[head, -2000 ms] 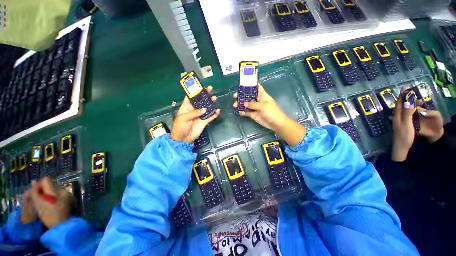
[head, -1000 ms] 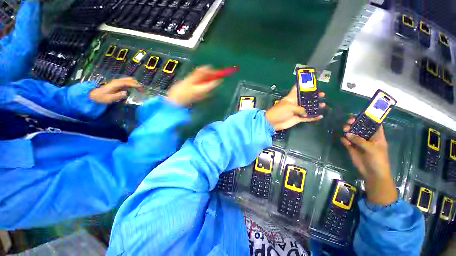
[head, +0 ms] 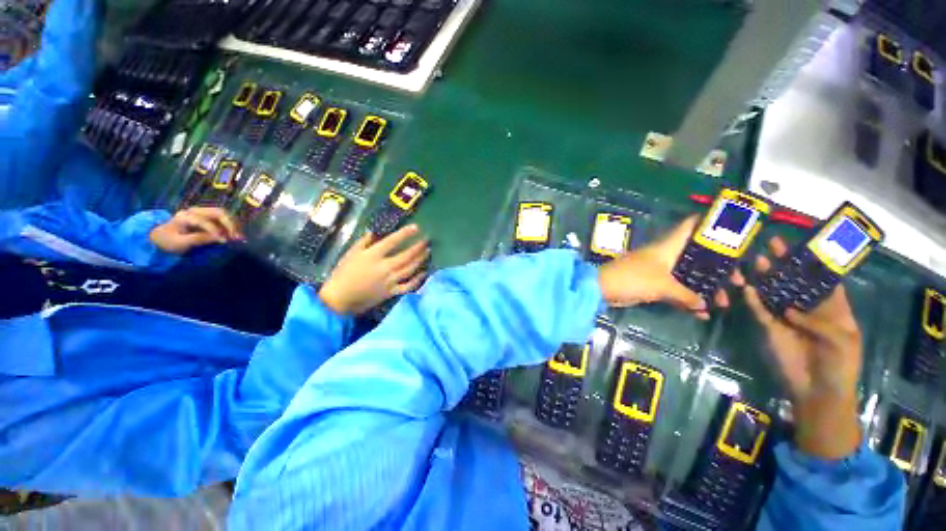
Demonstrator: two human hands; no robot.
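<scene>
My left hand [head: 654,272] holds a keypad phone [head: 718,241] with a yellow frame and a lit screen, keypad facing up. My right hand [head: 814,337] holds a second keypad phone [head: 825,259], tilted to the right, its screen lit blue and white. The two phones are close together above the clear blister tray [head: 674,347]. Several yellow-framed phones lie in the tray pockets, such as one in the front row [head: 630,415] with a dark screen. A red stick [head: 791,218] lies behind the held phones, partly hidden by them.
Another worker's hand [head: 376,272] is at a phone [head: 398,202] on the green mat [head: 550,83], beside another clear tray [head: 285,223]. A black tray of parts [head: 342,31] is at the back left. A metal upright [head: 726,93] and white board [head: 830,135] stand at the back right.
The view has swung left since the oldest frame. My two phones are now closer together. The neighbour's red stick has left their hand, and a red stick now lies behind my phones.
</scene>
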